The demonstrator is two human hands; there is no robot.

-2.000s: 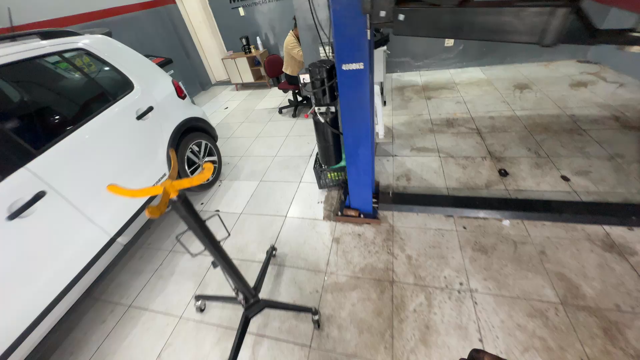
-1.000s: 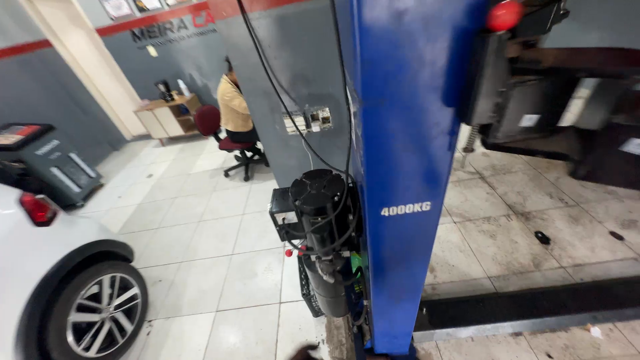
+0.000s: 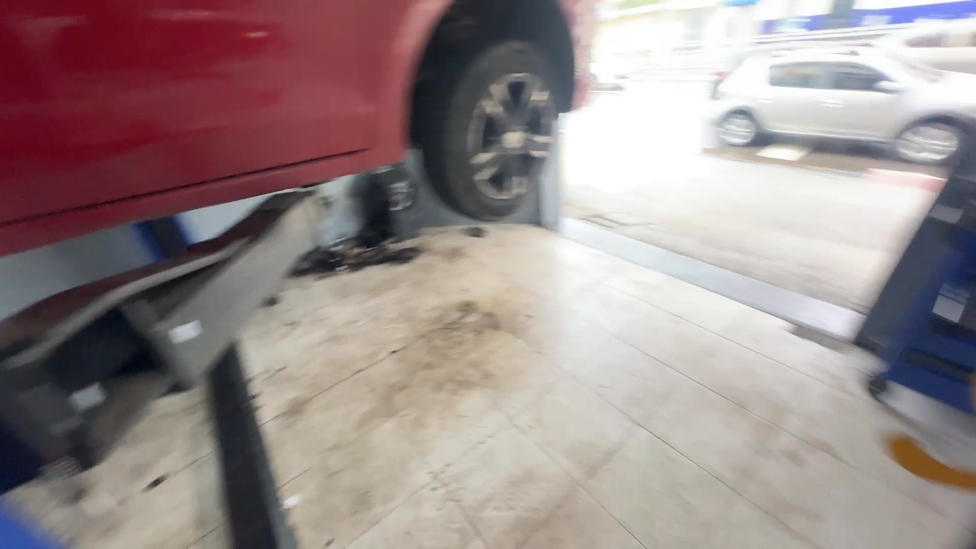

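Note:
Neither of my hands shows now, so what they hold or touch cannot be seen. A red car (image 3: 191,99) is raised off the floor at the upper left, its alloy wheel (image 3: 511,137) hanging in the wheel arch. Under its sill reaches a grey metal lift arm (image 3: 236,282). The picture is blurred by motion.
A dark floor bar (image 3: 244,457) runs along the tiles at the lower left. Dark parts (image 3: 358,255) lie on the floor below the car. A blue wheeled cabinet (image 3: 934,305) stands at the right, near a yellow curved piece (image 3: 930,461). Outside is a silver car (image 3: 831,95).
The view has swung far round, from the white car and the blue lift post to the raised red car and the open doorway.

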